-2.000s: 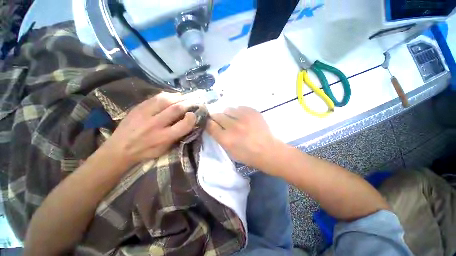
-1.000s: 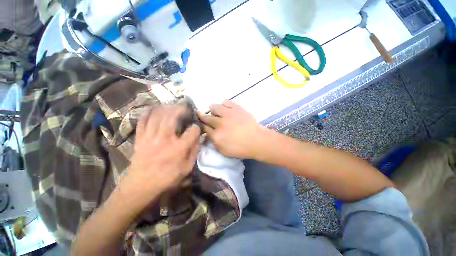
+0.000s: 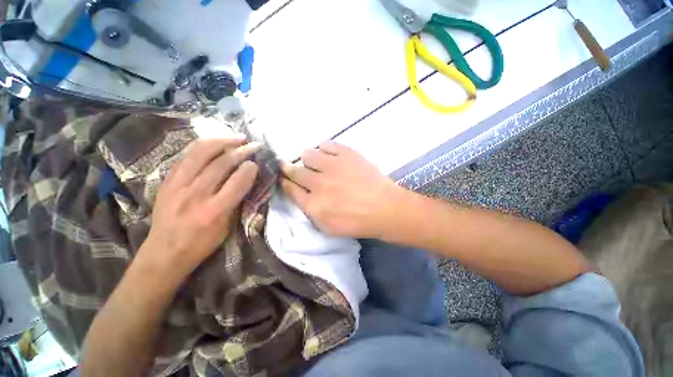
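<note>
The brown plaid garment [image 3: 243,313] lies over my lap and the left part of the machine table. A white lining [image 3: 313,247] shows along its right side. My left hand [image 3: 203,195] presses on the plaid cloth, fingertips at the folded garment edge [image 3: 260,177] just in front of the presser foot [image 3: 230,107]. My right hand [image 3: 343,188] pinches the same edge from the right side, thumb and forefinger closed on it. The needle is hard to make out. A small navy patch [image 3: 109,182] shows on the plaid.
The sewing machine head [image 3: 140,44] stands at upper left. Snips with yellow and green handles [image 3: 457,62] lie on the white table [image 3: 317,81]. An orange-brown-handled tool [image 3: 592,46] lies at upper right. A ruler strip [image 3: 516,110] runs along the front edge. Another person's knee [image 3: 638,258] is at right.
The view has shifted, so the machine head sits further left and higher. My left hand lifted off the edge a second ago and is now back down on it. My right hand stays at the edge.
</note>
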